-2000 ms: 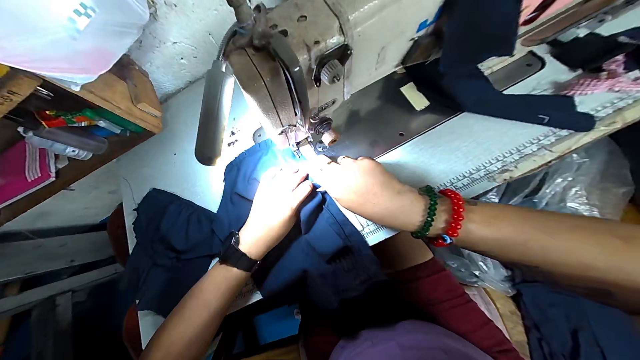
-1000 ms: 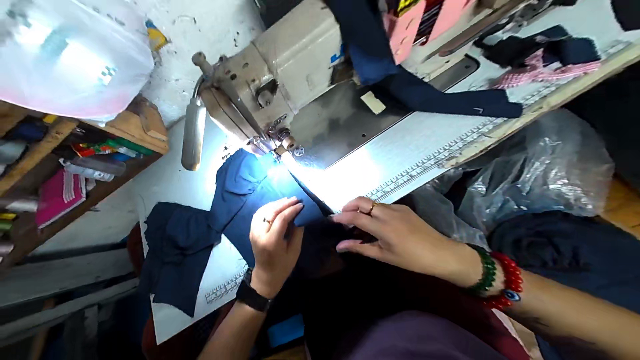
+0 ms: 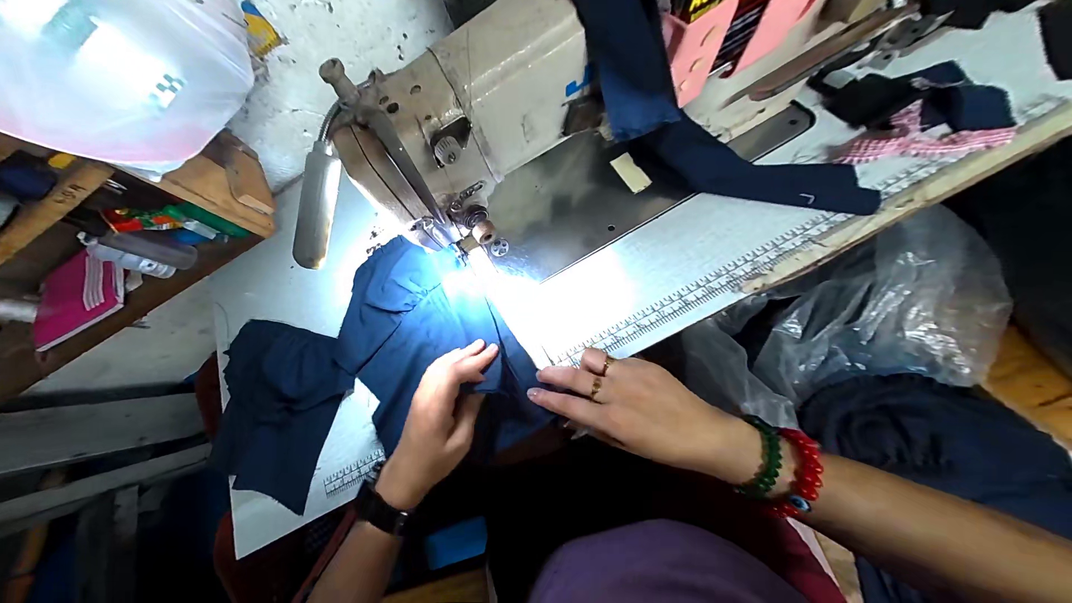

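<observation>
Navy fabric (image 3: 410, 335) runs from beneath the needle area of a sewing machine (image 3: 469, 109) toward the front edge of the white table. My left hand (image 3: 440, 419), with a black watch at the wrist, rests on this fabric, its thumb and forefinger apart. My right hand (image 3: 636, 402), wearing rings plus green and red bead bracelets, has its fingertips at the fabric's right edge; whether they pinch it cannot be told. Glare from the machine's lamp (image 3: 318, 205) washes out the cloth near the presser foot. Another bunched part of navy cloth (image 3: 280, 402) lies to the left.
A navy strip (image 3: 754, 172) drapes over the machine and its bed. Fabric scraps (image 3: 930, 109) lie at the back right. Measuring tape markings (image 3: 712, 289) line the table's front edge. Clear plastic (image 3: 888, 310) and dark cloth (image 3: 938, 452) are below right; a wooden shelf (image 3: 226, 184) stands left.
Both hands have drawn back from the needle area toward the table's front edge, where they were close together two seconds ago. The view has shifted somewhat.
</observation>
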